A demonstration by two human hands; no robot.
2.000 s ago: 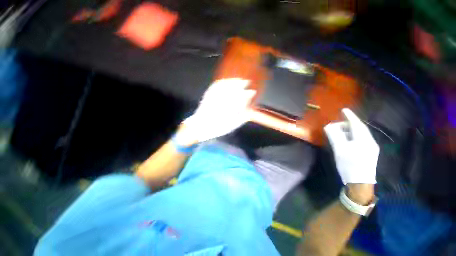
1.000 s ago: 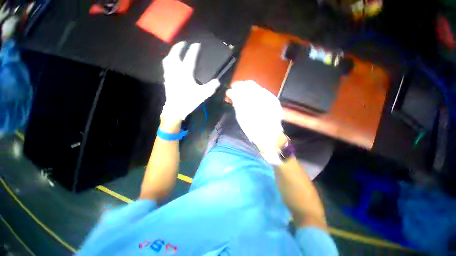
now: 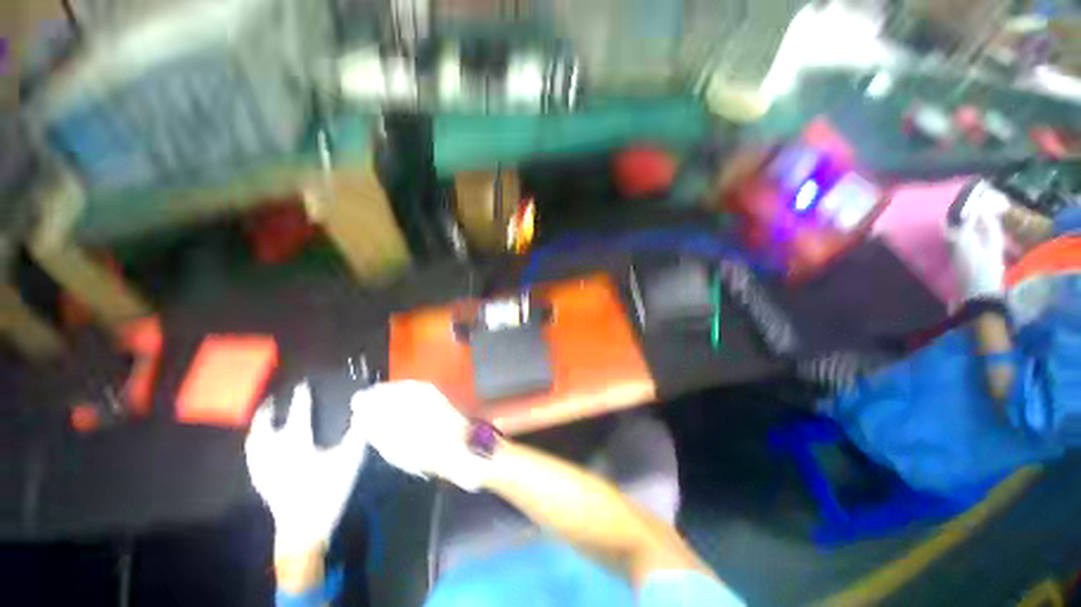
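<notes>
A black set-top box sits on the orange test fixture, against the connector blocks at its far edge. A second dark box is at the left of the fixture, blurred and partly hidden by my gloves. My left hand, in a white glove, is at its near left side with the fingers apart. My right hand, also gloved, reaches across the fixture's front left corner to the dark box's right side. Blur hides whether either hand grips it.
An orange foam pad lies to the left. Another dark box and a green stick are right of the fixture. An orange test box glows further right, near a coworker's gloved hand. A green shelf runs behind.
The view has tilted up and shows the shelf and a coworker. My right hand has left the fixture's right side and moved left, next to my left hand at the second dark box.
</notes>
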